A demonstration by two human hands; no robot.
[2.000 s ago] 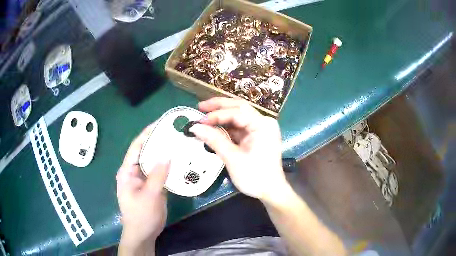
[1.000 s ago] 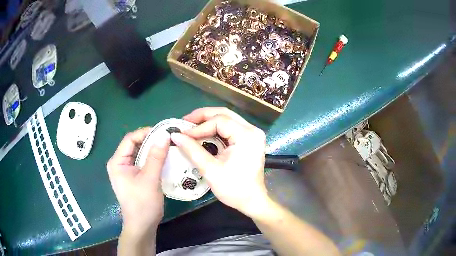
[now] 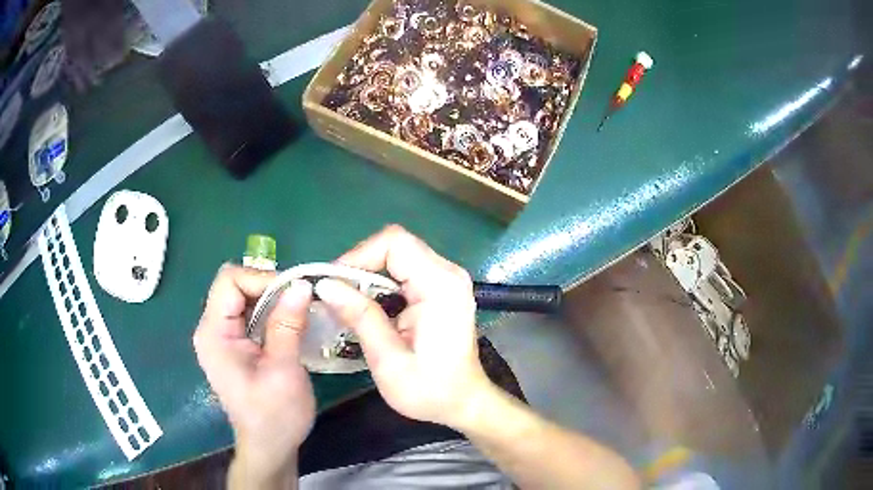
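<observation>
A white housing cover (image 3: pixel 330 356) is held tilted in both hands above the bench's front edge. My left hand (image 3: pixel 260 359) grips its left side, thumb on the face near the upper rim. My right hand (image 3: pixel 412 325) holds its right side, with thumb and fingers at the upper rim. Both thumbs meet over the upper left opening; any ring there is hidden. A mallet lies behind the cover, its green end (image 3: pixel 260 248) showing at the left and its black handle (image 3: pixel 518 297) at the right.
An open carton (image 3: pixel 417 156) of coppery rings stands behind the hands. A second cover (image 3: pixel 130 247) and a perforated white strip (image 3: pixel 93 337) lie left. A screwdriver (image 3: pixel 625 90) lies right. A black slab (image 3: pixel 230 100) is at upper left. Half-assembled housings (image 3: pixel 48 145) are far left. A floor carton (image 3: pixel 780 278) holds loose covers.
The cover has tilted so its face is foreshortened. My right hand has moved from the carton side to the cover's upper rim. The mallet's green end has come into sight, and more handle shows.
</observation>
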